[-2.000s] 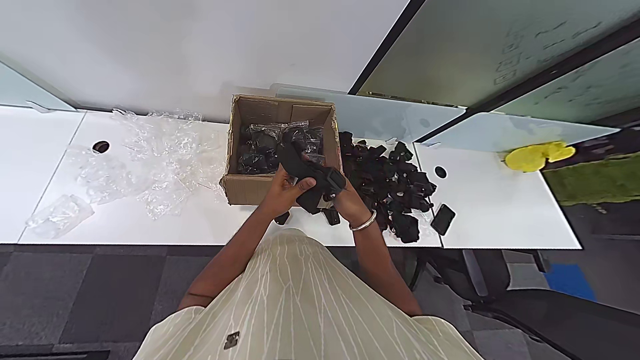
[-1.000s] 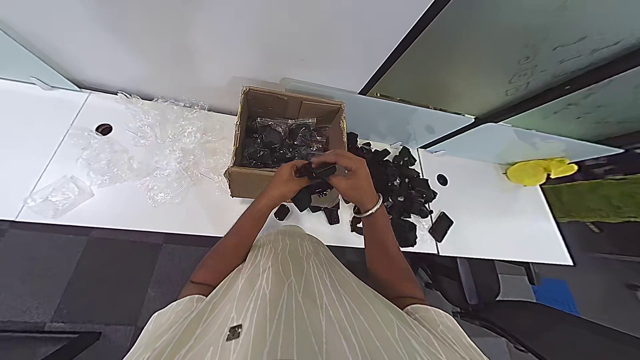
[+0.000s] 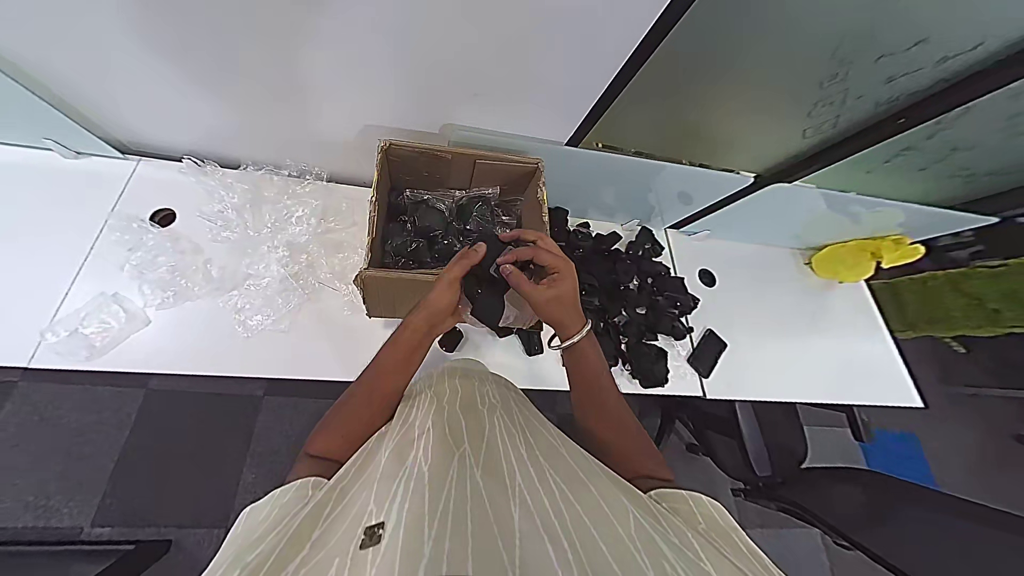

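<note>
Both hands meet over the near rim of an open cardboard box point(image 3: 400, 292). My left hand point(image 3: 450, 292) grips a black item point(image 3: 486, 292), perhaps a strap or folded fabric, from its left side. The fingertips of my right hand point(image 3: 544, 276), with a bangle at the wrist, pinch the same item near its upper right part. Inside the box lie several black items in clear plastic bags point(image 3: 436, 224). To the right of the box spreads a pile of black items point(image 3: 632, 296), some reaching the desk's near edge. The held item's exact kind is unclear.
Crumpled clear plastic bags point(image 3: 264, 248) cover the desk left of the box. A black phone-like object point(image 3: 707, 353) lies right of the pile, and a yellow object point(image 3: 864, 258) farther right. Glass partitions point(image 3: 720, 96) stand behind. A black chair point(image 3: 864, 512) is at the lower right.
The black item was extended between my hands two seconds ago and is now more compact. My right fingers have shifted on it. Both hands stay by the box's near rim.
</note>
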